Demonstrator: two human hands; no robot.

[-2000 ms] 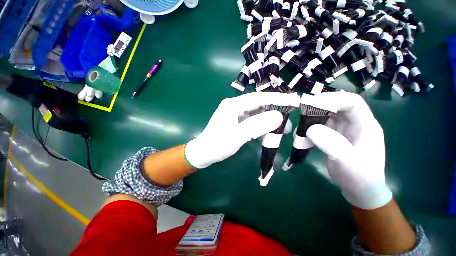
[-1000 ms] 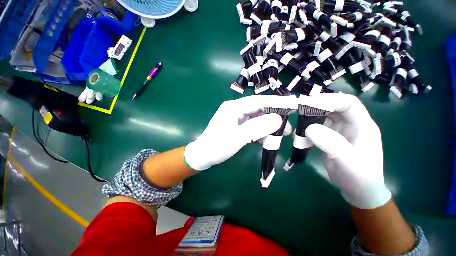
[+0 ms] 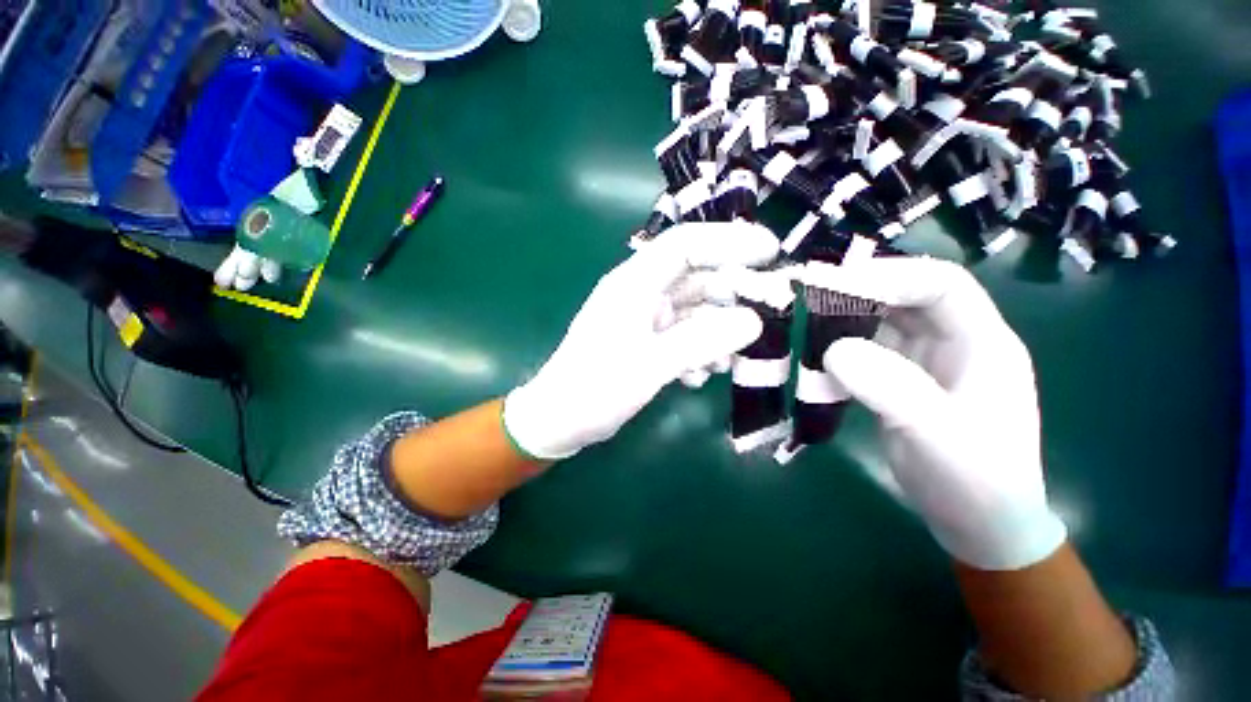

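My left hand (image 3: 638, 336), in a white glove, grips the top end of a black wire harness (image 3: 760, 406) with a white band and a white lower connector. My right hand (image 3: 947, 398), also gloved, holds a second black harness (image 3: 820, 385) by its top end, fine wires showing below the white connector. The two harnesses hang side by side with a narrow gap. The fingers hide part of both top ends. A large loose pile of harnesses (image 3: 906, 137) lies just beyond my hands.
At left on the green bench (image 3: 549, 165) lie a pen (image 3: 405, 226), a green tape roll (image 3: 284, 233), a blue bin (image 3: 254, 137) and a black corded device (image 3: 165, 309). A fan (image 3: 419, 21) stands at the top. A blue tote (image 3: 1235, 343) is at the right edge.
My left fingers have shifted on their harness, the index finger lifting. That harness has turned to show its flat side, its lower end now higher. My right hand has moved slightly left.
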